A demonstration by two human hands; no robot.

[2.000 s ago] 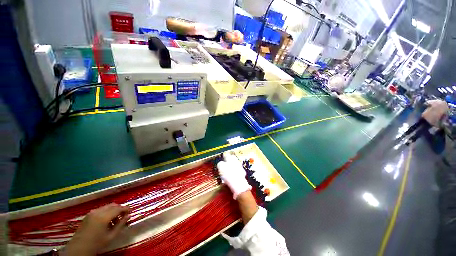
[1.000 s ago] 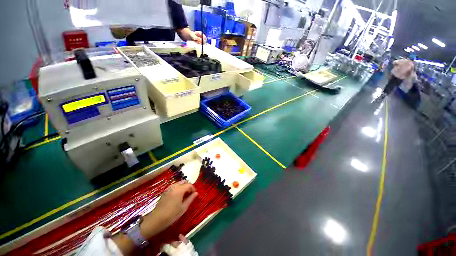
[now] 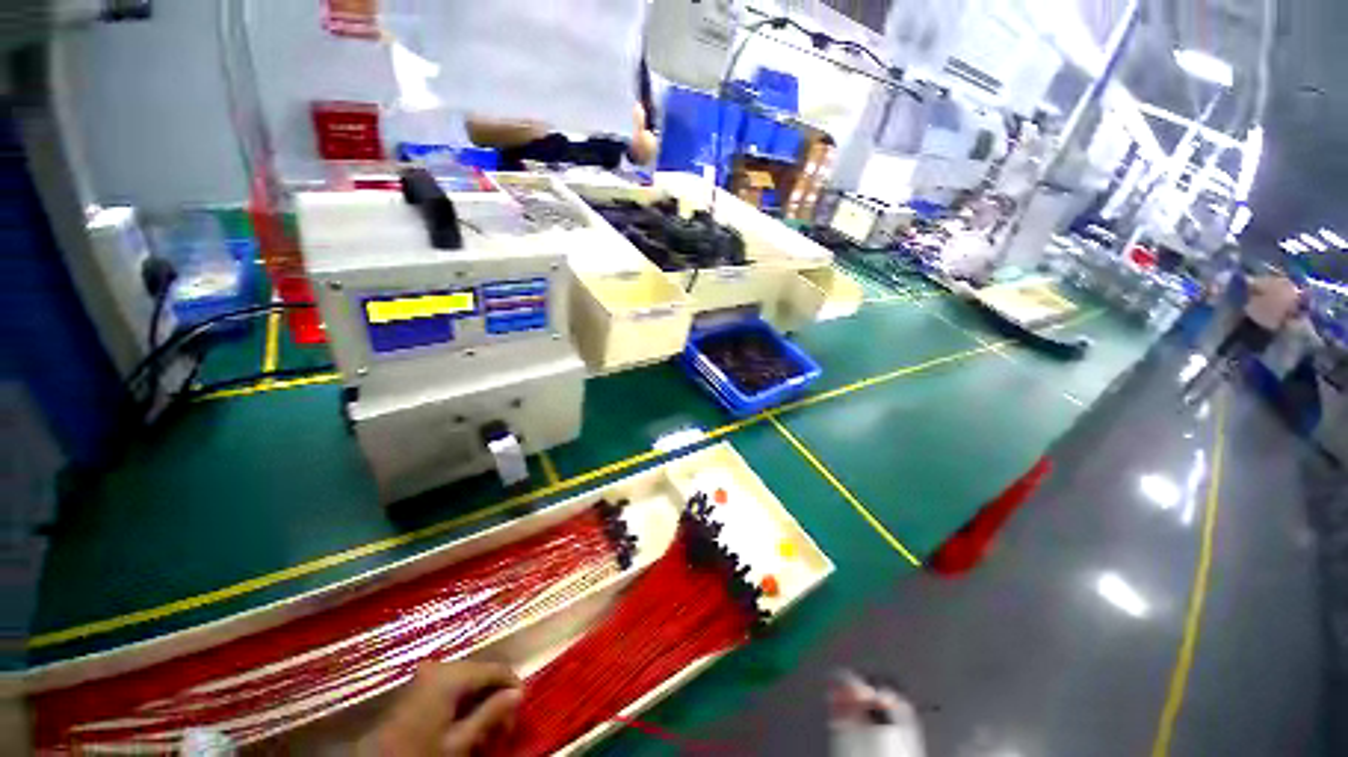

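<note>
Red lead wires (image 3: 370, 629) lie in two bundles in a long cream tray (image 3: 806, 558), with black end fittings (image 3: 720, 559) at their right ends. My bare left hand (image 3: 455, 713) is at the bottom edge of the picture, over the wires, fingers curled; whether it grips any is unclear. My gloved right hand (image 3: 875, 716) is right of the tray, blurred and cut off by the bottom edge. A thin red strand runs from the tray towards it; its grip is unclear. The off-white machine (image 3: 466, 429) with a lit display stands behind the tray.
A blue basket (image 3: 754, 396) of dark parts and cream bins (image 3: 636, 328) stand right of the machine. Red material (image 3: 991, 521) lies at the bench edge. A person (image 3: 562, 145) is behind the bench, and another (image 3: 1268, 303) is far right.
My left hand has moved back left and down from the fittings. My right hand has moved right, clear of the tray. The camera view has swung left.
</note>
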